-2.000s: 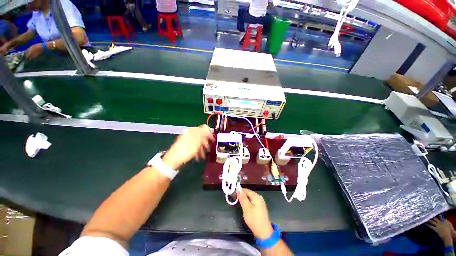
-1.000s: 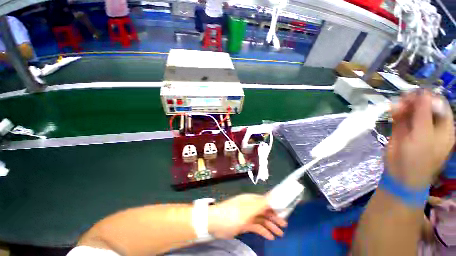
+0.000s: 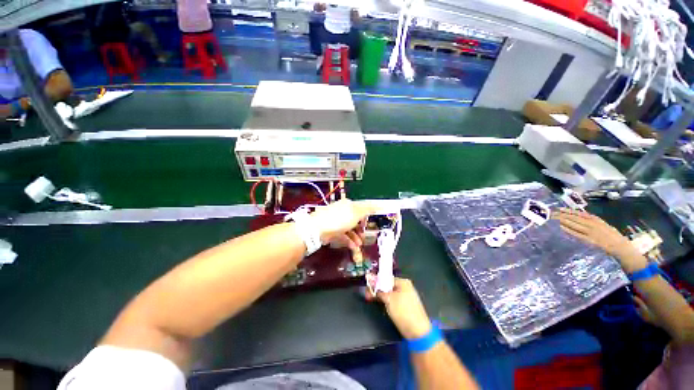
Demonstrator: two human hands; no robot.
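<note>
The dark red-brown test fixture (image 3: 304, 283) stands on the bench, partly covered by my left arm. A white adapter (image 3: 378, 222) with dark inner parts sits at its right test position. Its bundled white cord (image 3: 386, 255) hangs over the front. My left hand (image 3: 344, 228) is over the fixture just left of this adapter, fingers pointing down near the contact board (image 3: 356, 268); whether it grips anything is unclear. My right hand (image 3: 403, 303) is closed on the lower end of the cord bundle at the fixture's front edge.
The cream-grey tester (image 3: 300, 148) stands behind the fixture. Right of it, a plastic-wrapped pad (image 3: 525, 282) bears another adapter (image 3: 536, 212) with cord; another person's hand (image 3: 590, 228) reaches beside it. A corded white unit (image 3: 39, 190) lies on the green belt at left.
The adapter my hands held at the right has left them; a corded adapter now lies on the pad. Both hands have moved back to the fixture. Another person's hand has come over the pad.
</note>
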